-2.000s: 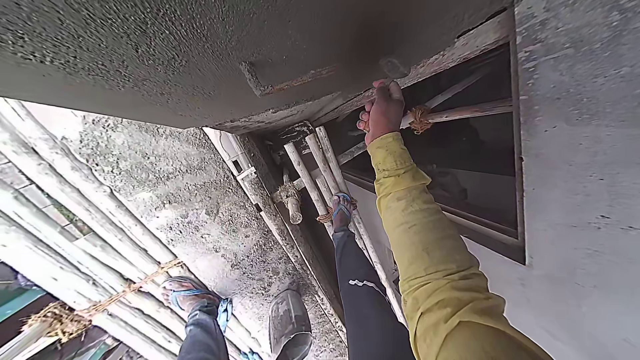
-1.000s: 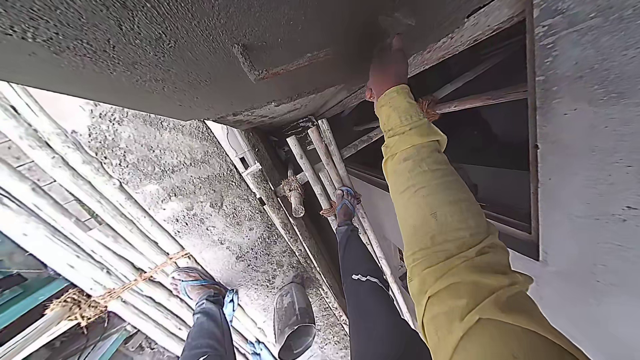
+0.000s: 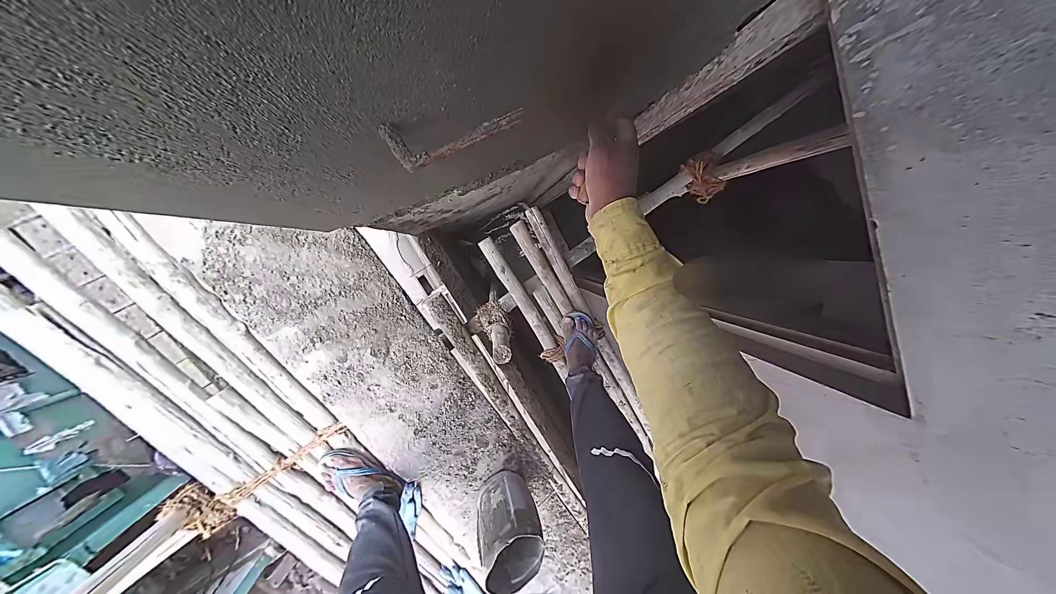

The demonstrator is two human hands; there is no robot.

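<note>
One hand in a yellow sleeve, seemingly my right hand (image 3: 609,165), reaches up to the lower edge of a grey plastered surface (image 3: 272,107). Its fingers are curled, and a dark blur above them hides whether they hold anything. Left of the hand, an L-shaped groove or strip (image 3: 417,157) shows in the plaster. Behind the wrist, a wooden pole bound with coir rope (image 3: 703,177) crosses a dark window opening. My left hand is out of view.
My feet in blue flip-flops stand apart, one on bundled poles (image 3: 540,272), the other on rope-tied scaffold poles (image 3: 206,330). A worn grey bucket (image 3: 510,528) lies between my legs by a rough concrete ledge (image 3: 330,330). A drop with scattered things shows at lower left.
The hand has stayed near the lower edge of the plastered surface, with its wrist and fingers shifting slightly. Both feet remain on the poles.
</note>
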